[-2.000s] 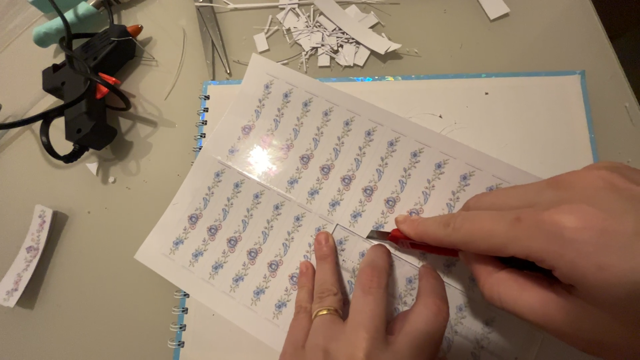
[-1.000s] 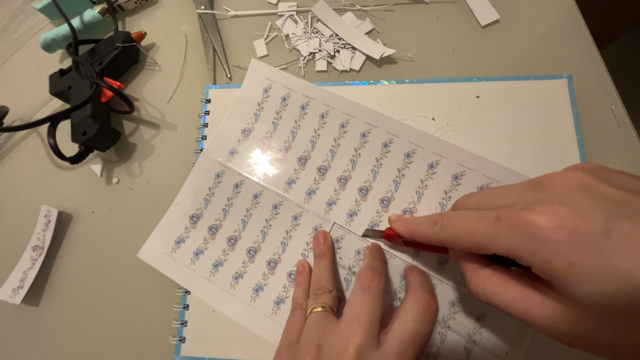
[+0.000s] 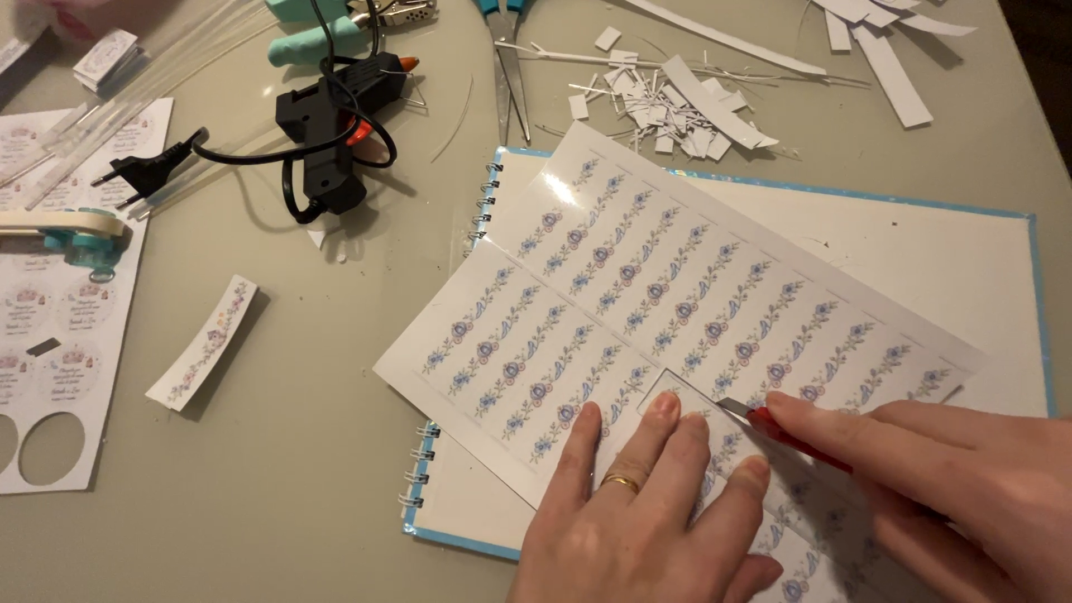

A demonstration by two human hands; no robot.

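A white sheet printed with rows of blue flowers and carriages (image 3: pixel 536 293) lies aslant over a spiral-bound book with blue edges (image 3: pixel 946 251). My left hand (image 3: pixel 653 511), with a gold ring, presses flat with spread fingertips on a clear straight-edged plate (image 3: pixel 662 383) on the sheet. In my right hand (image 3: pixel 938 469) is a red craft knife (image 3: pixel 787 435); its blade tip touches or nearly touches the sheet beside the plate's upper right edge. The plate's lower part is hidden under my left hand.
A black glue gun (image 3: pixel 335 126) with a coiled cord lies at the upper left. Scissors (image 3: pixel 507 84) and a pile of paper scraps (image 3: pixel 662 105) are beyond the book. A curved printed strip (image 3: pixel 205 343) and a sheet with round cutouts (image 3: pixel 126 285) lie on the left.
The view has shifted, showing more of the table at the left. My left hand still presses on the sheet, and the knife stays in my right hand.
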